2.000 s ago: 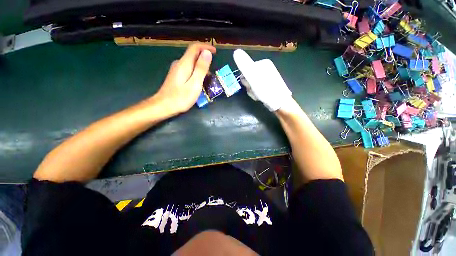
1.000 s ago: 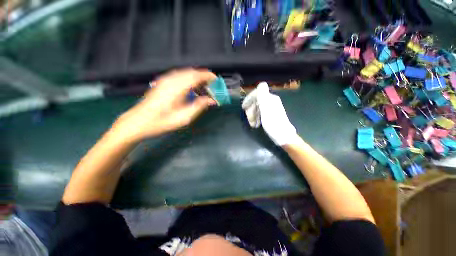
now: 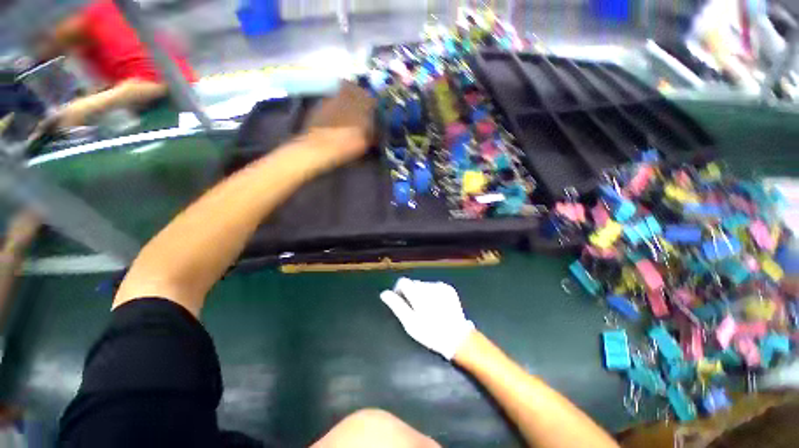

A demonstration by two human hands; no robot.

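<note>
My left hand (image 3: 343, 122) is bare and blurred. It reaches over the far part of a black compartment tray (image 3: 324, 206), beside the rows of clipped parts; whether it holds anything cannot be told. My right hand (image 3: 429, 317), in a white glove, is over the green bench on the near side of the tray. Its thumb and fingertips are close together, and no object shows in it. Coloured clipped workpieces (image 3: 477, 181) fill the middle compartments of the tray. The compartments to their left show bare black floor.
A mixed-colour clip pile (image 3: 648, 276) lies at the right on the green bench (image 3: 342, 350). A second black tray (image 3: 604, 114) stands behind. A yellow-brown strip (image 3: 390, 264) runs along the tray's near edge. A person in red (image 3: 114, 48) is at far left; a grey upright (image 3: 70, 206) stands left.
My left hand has moved forward from near the bench edge, with the teal-clipped part, to the far tray area. The view has tilted up. My gloved right hand stays over the bench.
</note>
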